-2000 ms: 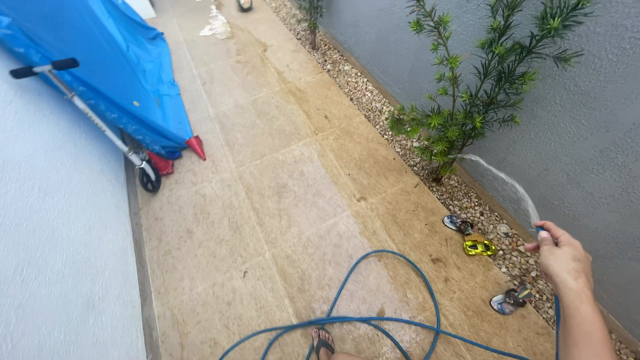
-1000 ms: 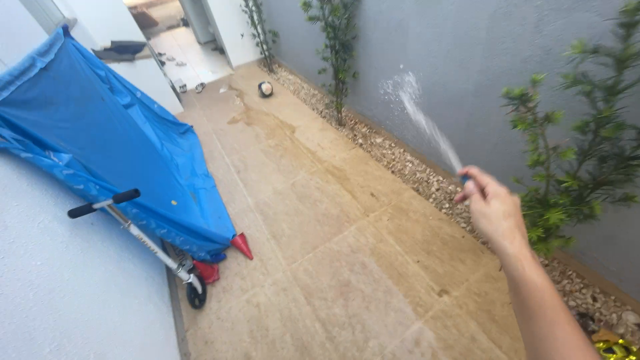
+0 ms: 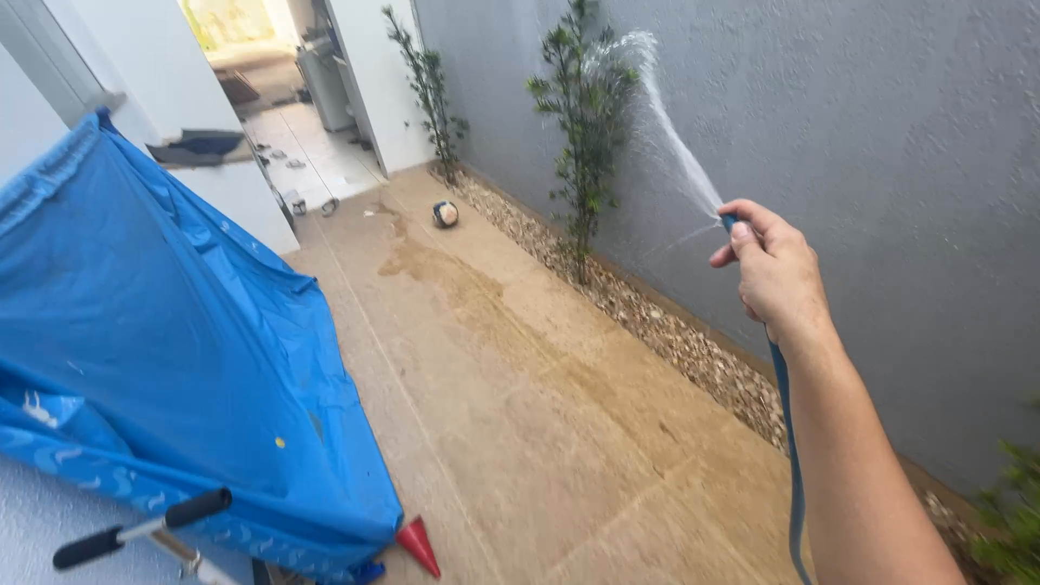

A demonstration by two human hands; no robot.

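My right hand [image 3: 772, 260] grips the end of a blue garden hose [image 3: 786, 422], its thumb and forefinger near the mouth. A spray of water [image 3: 678, 142] shoots up and to the left from it, in front of the grey wall, and fans out beside a leafy green shrub [image 3: 578, 138]. The hose hangs from the fist along the forearm to the bottom of the view. My left hand is out of view.
A blue tarpaulin-like sheet [image 3: 187, 341] fills the left, with scooter handlebars [image 3: 142, 528] and a red cone [image 3: 418, 547] by it. A ball [image 3: 445, 214] lies on the wet paving. Pebbles [image 3: 691, 349] edge the grey wall [image 3: 886, 179]. Footwear lies near the doorway.
The view has swung up and along the path. The water jet, earlier aimed at the nearer shrub, now reaches a shrub farther along the wall. My right hand has kept hold of the hose.
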